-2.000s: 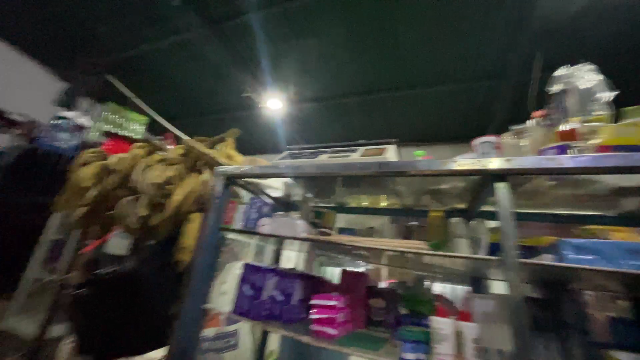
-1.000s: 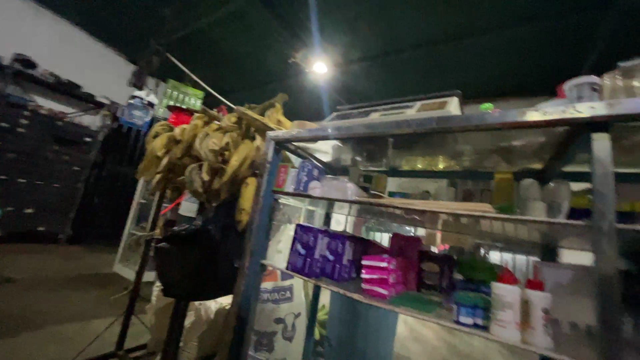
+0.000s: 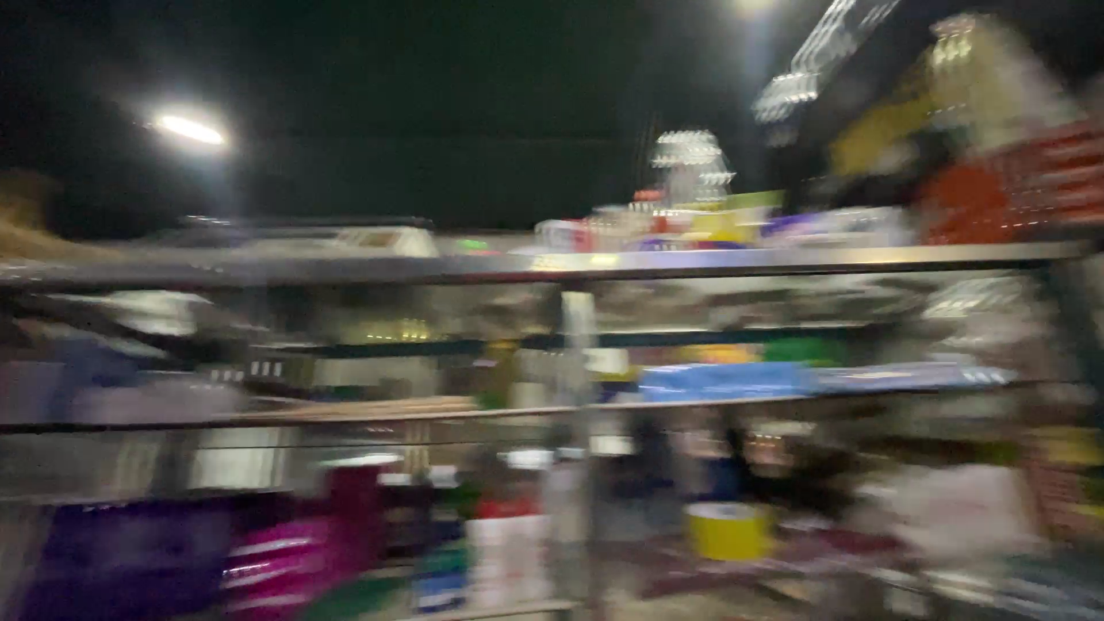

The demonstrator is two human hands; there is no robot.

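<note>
Neither of my hands shows in the head view. The picture is strongly blurred. A metal-framed display shelf (image 3: 483, 266) spans the view. Purple packages (image 3: 129, 552) and bright pink packages (image 3: 280, 561) stand at its lower left. White bottles with red caps (image 3: 507, 556) are right of them, near the middle post. A yellow round container (image 3: 729, 530) sits on the lower right shelf. A blue flat package (image 3: 724, 381) lies on the middle shelf. What most other goods are cannot be told.
On the top of the shelf rest a flat pale device (image 3: 379, 240) and several blurred packages (image 3: 707, 224). A lit lamp (image 3: 191, 129) hangs from the dark ceiling. Red and yellow goods (image 3: 1018, 190) are at the upper right.
The view has swung right and closer to the shelf. The hanging bananas and black bag seen on the left one second ago are largely out of view.
</note>
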